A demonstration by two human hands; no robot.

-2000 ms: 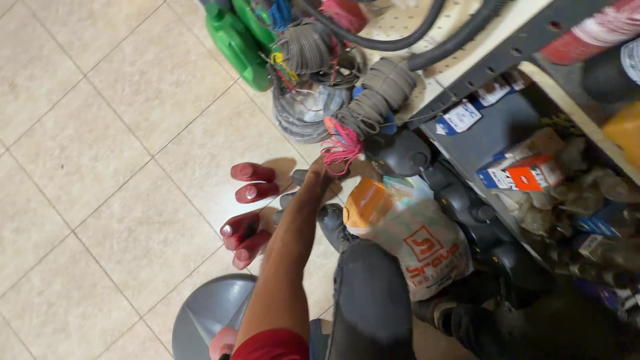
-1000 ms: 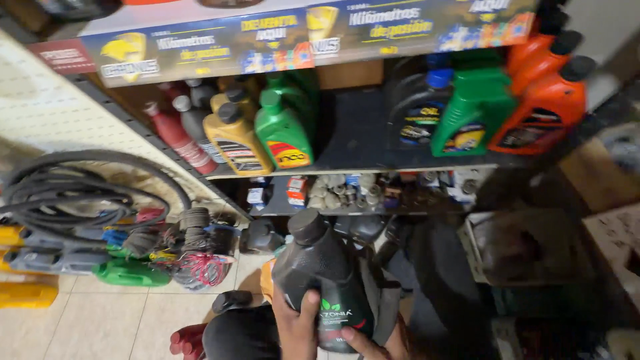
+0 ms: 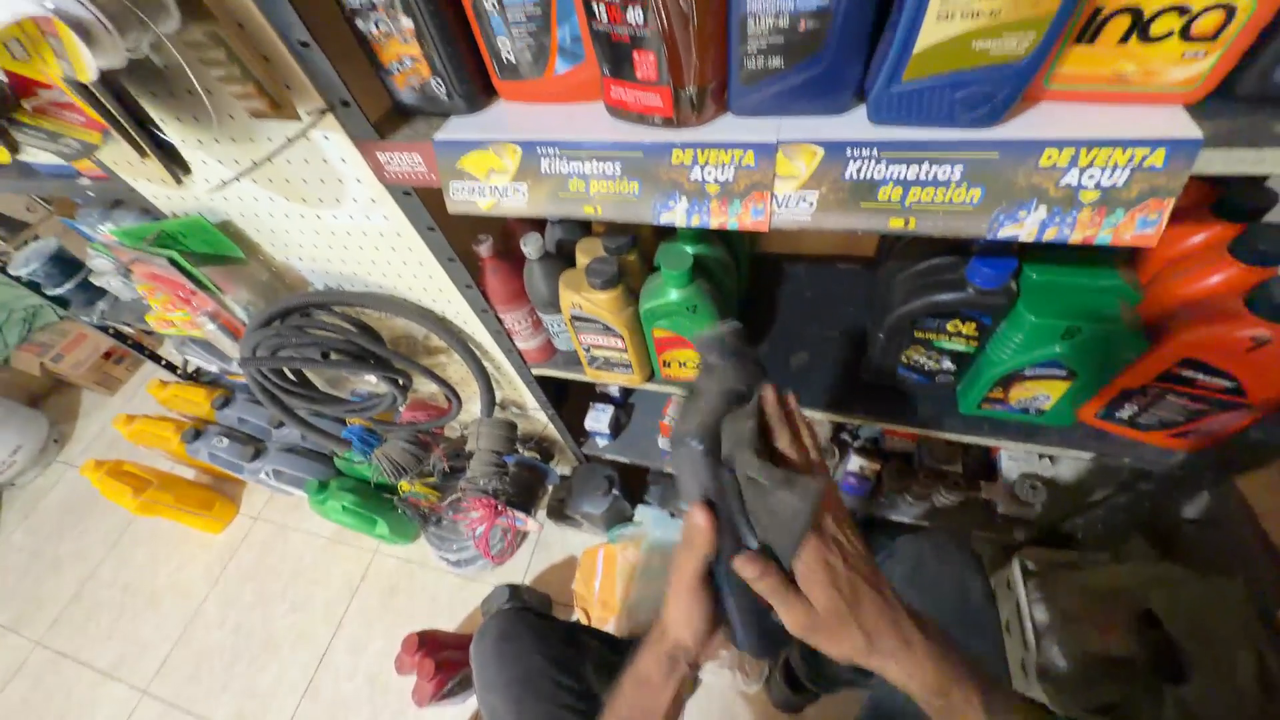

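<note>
A black plastic oil bottle (image 3: 735,560) is in my left hand (image 3: 690,580), tilted and blurred, in front of the shelves. My right hand (image 3: 830,570) presses a dark grey cloth (image 3: 775,480) against the bottle's side. Behind the bottle's blurred top stand a green oil bottle (image 3: 677,310) and a gold bottle (image 3: 603,320) on the middle shelf. The label of the held bottle is hidden.
More oil bottles fill the upper shelf; a green jug (image 3: 1050,340) and an orange one (image 3: 1190,370) stand right. A coiled black hose (image 3: 350,370) hangs left, above yellow bottles (image 3: 160,495). Red bottles (image 3: 437,665) stand on the tiled floor. A crate (image 3: 1020,620) is lower right.
The view has swung up from the floor to the shelves. Since one second ago the held bottle has turned, its label no longer showing, and the cloth has come up along its side.
</note>
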